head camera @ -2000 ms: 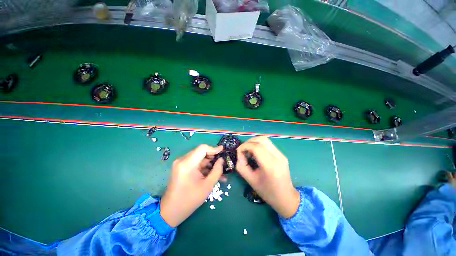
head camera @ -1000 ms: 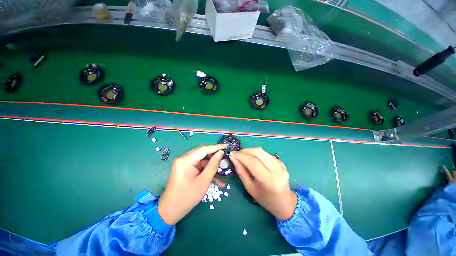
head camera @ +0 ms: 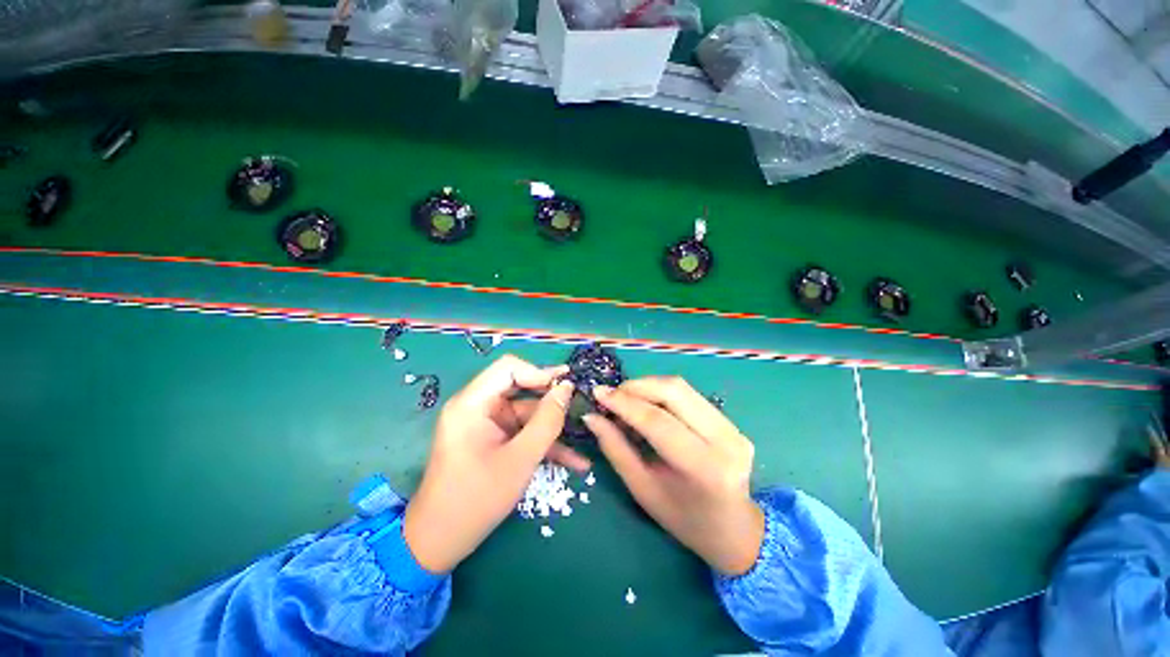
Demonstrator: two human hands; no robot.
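Note:
My left hand (head camera: 494, 449) and my right hand (head camera: 680, 456) meet at the middle of the green bench by the belt's edge. Their fingertips hold a small dark part over a round black housing unit (head camera: 595, 365). A second dark round shape shows just below, between the fingers, partly hidden. The exact shape of the held part is too small to tell. A pile of small white parts (head camera: 548, 492) lies just below my left fingers, with a few loose around it.
Several round black units (head camera: 444, 216) lie along the green belt (head camera: 565, 289) ahead. Small dark parts (head camera: 429, 392) lie left of my hands. A white box (head camera: 603, 58) and clear bag (head camera: 789, 109) are on the rail. Another person's sleeve (head camera: 1116, 565) is at right.
The units on the belt have moved to the right. My right hand has shifted slightly and its fingers have spread a little. Both hands remain at the same unit.

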